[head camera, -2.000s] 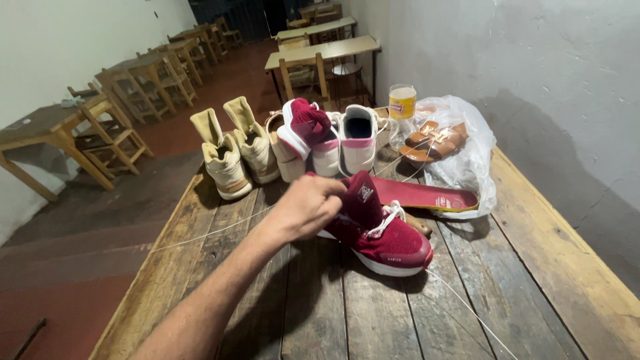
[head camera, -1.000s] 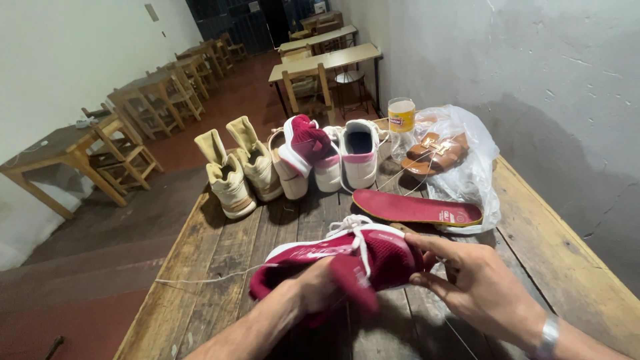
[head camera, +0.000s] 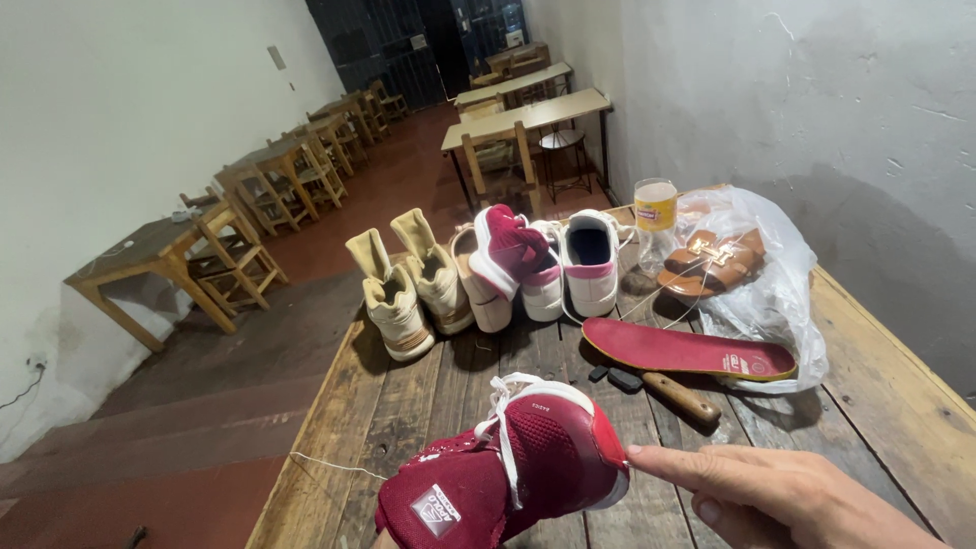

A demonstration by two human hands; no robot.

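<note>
A maroon sneaker with white laces is raised at the lower middle, its tongue towards me and its red-trimmed toe to the right. My left hand is almost wholly hidden under and behind the sneaker; only a bit of skin shows at the bottom edge. The index finger of my right hand is stretched out, its tip at the sneaker's toe edge. Beyond the sneaker lie a red insole, a wooden tool handle and small black pieces. A white thread lies left of the sneaker.
Along the far side of the wooden plank table stand beige shoes, another maroon sneaker resting on other shoes, and white sneakers. A cut plastic bottle stands near brown sandals on a clear plastic bag.
The sneaker has turned, its toe now rising to the right and its tongue facing me. My right hand has gone from holding its end to pointing at the toe. The tool handle has come into sight.
</note>
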